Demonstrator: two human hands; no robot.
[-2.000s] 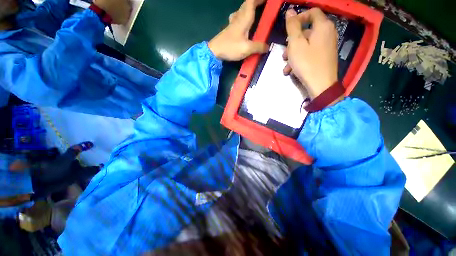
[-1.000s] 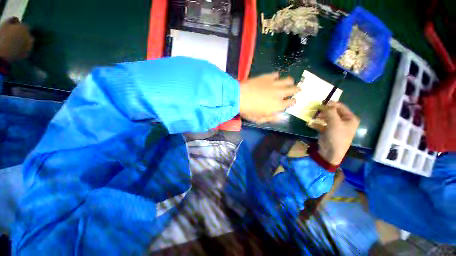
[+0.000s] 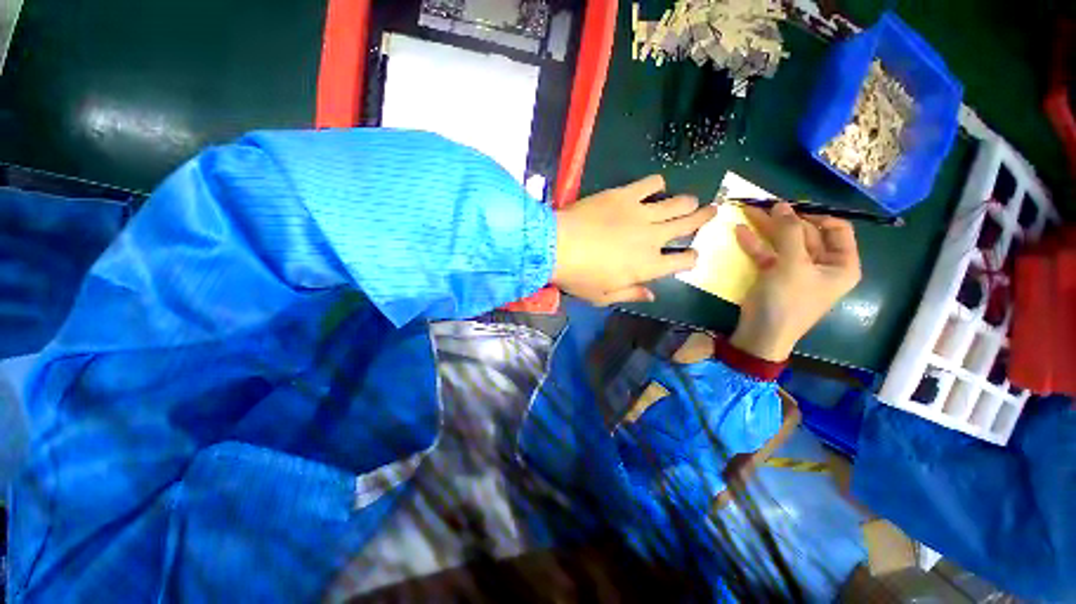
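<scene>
A pale yellow adhesive sheet lies on the bench. My left hand is spread with its fingertips on the sheet's left part. My right hand is over the sheet's right side and holds dark tweezers, their thin tips at the sheet's upper corner. Whether a part is between the tips is too small to tell. The open tablet unit, with a red front frame and a large white battery block, lies at upper left, partly hidden by my left sleeve.
A pile of leaded parts lies at the top, with tiny dark bits below it. A blue parts bin holds cream pieces. A white compartment tray stands at right beside another person's blue sleeve and a red item.
My hands have left the tablet, and the view has turned right to the sheet. My right hand has taken the tweezers, now swung flatter. My left hand has come to the sheet's edge.
</scene>
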